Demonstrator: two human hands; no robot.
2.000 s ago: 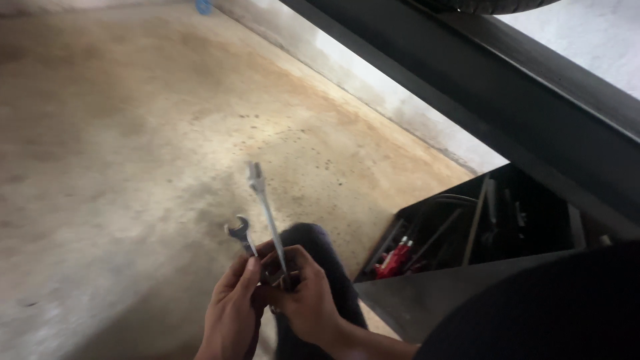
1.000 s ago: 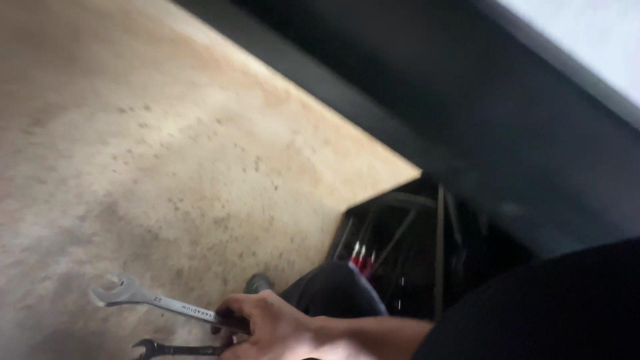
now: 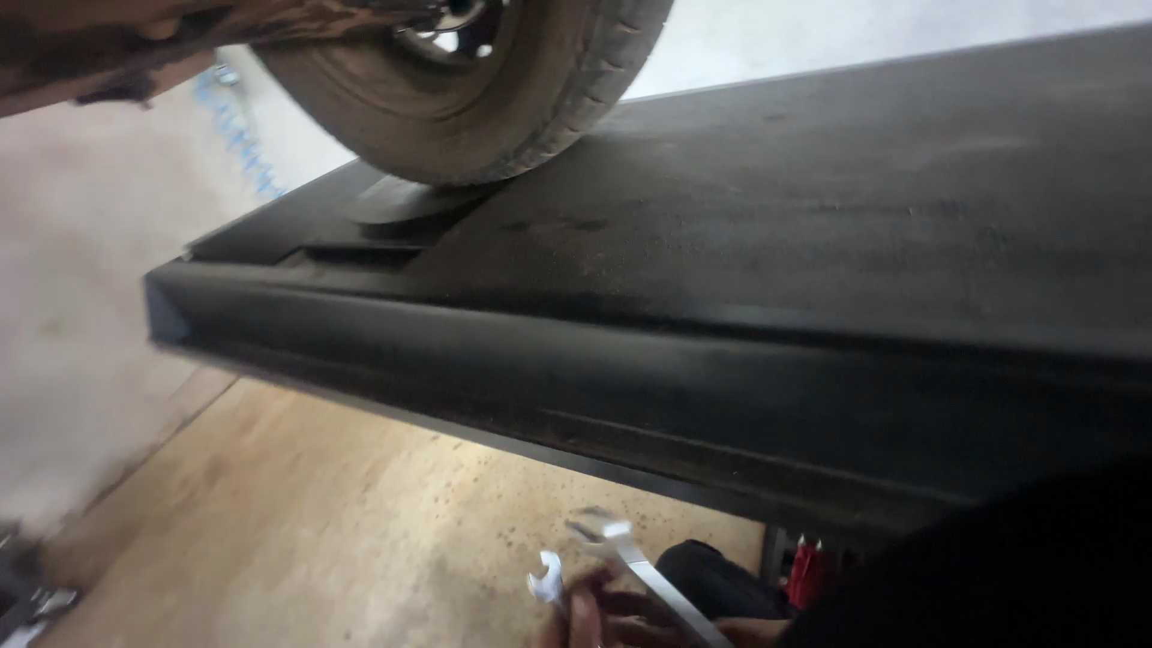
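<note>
At the bottom edge, my left hand (image 3: 580, 623) is closed around a smaller open-ended wrench (image 3: 546, 579), whose jaw points up. Beside it, my right hand (image 3: 637, 625) holds a larger steel wrench (image 3: 668, 589) slantwise, its blurred head up and to the left. The fingers of the two hands are close together, and the frame edge cuts off most of both palms.
A black metal vehicle ramp (image 3: 540, 360) crosses above the hands, carrying a tyre (image 3: 432, 135). Red-handled tools (image 3: 810, 571) sit in a dark tray lower right. A blue coiled hose (image 3: 238, 135) hangs behind. My dark-clothed knee (image 3: 711, 576) is beside the hands.
The view has swung up to the ramp and wheel. One second ago one hand showed with both wrenches pointing left; now both hands show and the wrench heads point upward.
</note>
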